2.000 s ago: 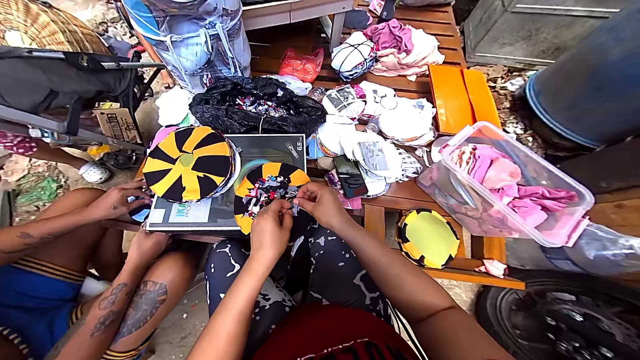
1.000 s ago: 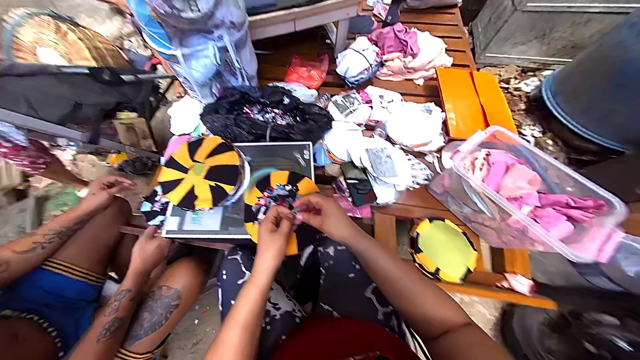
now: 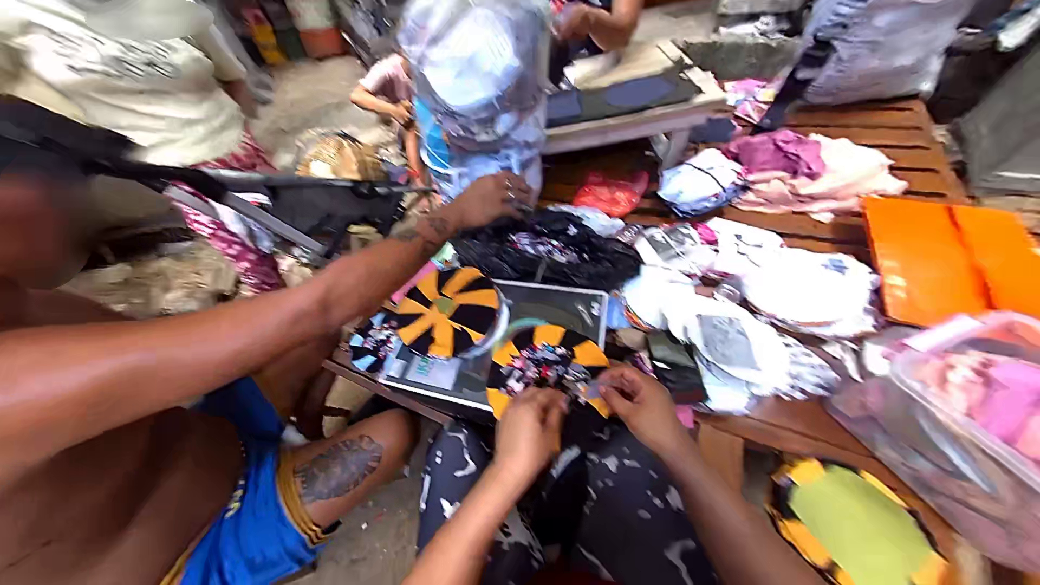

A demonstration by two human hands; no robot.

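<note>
A round yellow-and-black fabric piece [image 3: 505, 357], heaped with small mixed fabric scraps [image 3: 546, 367], lies at the near edge of a dark flat board [image 3: 561, 305]. My left hand [image 3: 532, 422] is at its near edge, fingers bent over the scraps. Fingertips of my right hand [image 3: 638, 402] are pinched together at its right edge; a small pale scrap seems to be between them, but blur hides the detail. Left of it lies another yellow-and-black round piece [image 3: 448, 313]. Behind the board is a black plastic bag [image 3: 601, 256] of scraps.
A co-worker's arm [image 3: 341, 292] crosses from the left toward the black bag. White fabric pieces [image 3: 804, 284], an orange folder-like item [image 3: 926, 260] and a clear plastic bin [image 3: 934, 382] of pink cloth stand right. A yellow-and-black piece with a green centre [image 3: 861, 520] lies near right.
The co-worker's hand has moved from the left of the board up to the black bag. My hands remain at the scraps. The view has shifted left and upward.
</note>
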